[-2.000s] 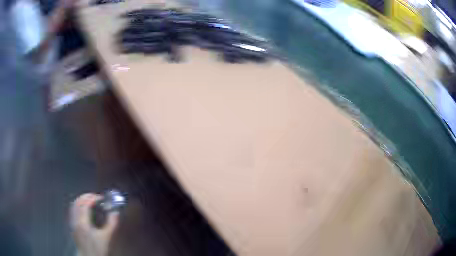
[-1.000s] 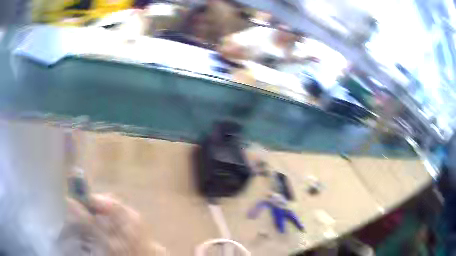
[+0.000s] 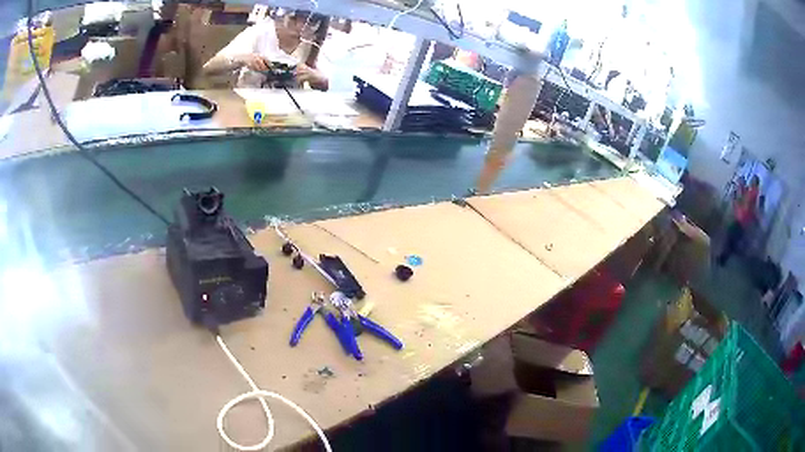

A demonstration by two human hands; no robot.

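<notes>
No hand of mine is in view. The black soldering station (image 3: 216, 275) stands on the tan bench (image 3: 459, 256) at left, a small light on its front and a black holder (image 3: 206, 203) on top. A white cord (image 3: 243, 375) runs from its front and loops at the bottom edge. Blue-handled pliers or cutters (image 3: 346, 328) lie open to its right. A narrow black tool or block (image 3: 341, 275) lies just beyond them. Small dark round pieces (image 3: 403, 272) lie nearby.
A green conveyor belt (image 3: 309, 172) runs behind the bench. Beyond it a person (image 3: 281, 57) works beside stacked black trays (image 3: 424, 106). An open cardboard box (image 3: 552, 388) and a green crate (image 3: 737, 397) stand on the floor at right. A thin black cable (image 3: 97, 159) hangs to the station.
The view has swung right and steadied. The station and pliers now show further left. My hand, seen at lower left earlier, is out of the picture.
</notes>
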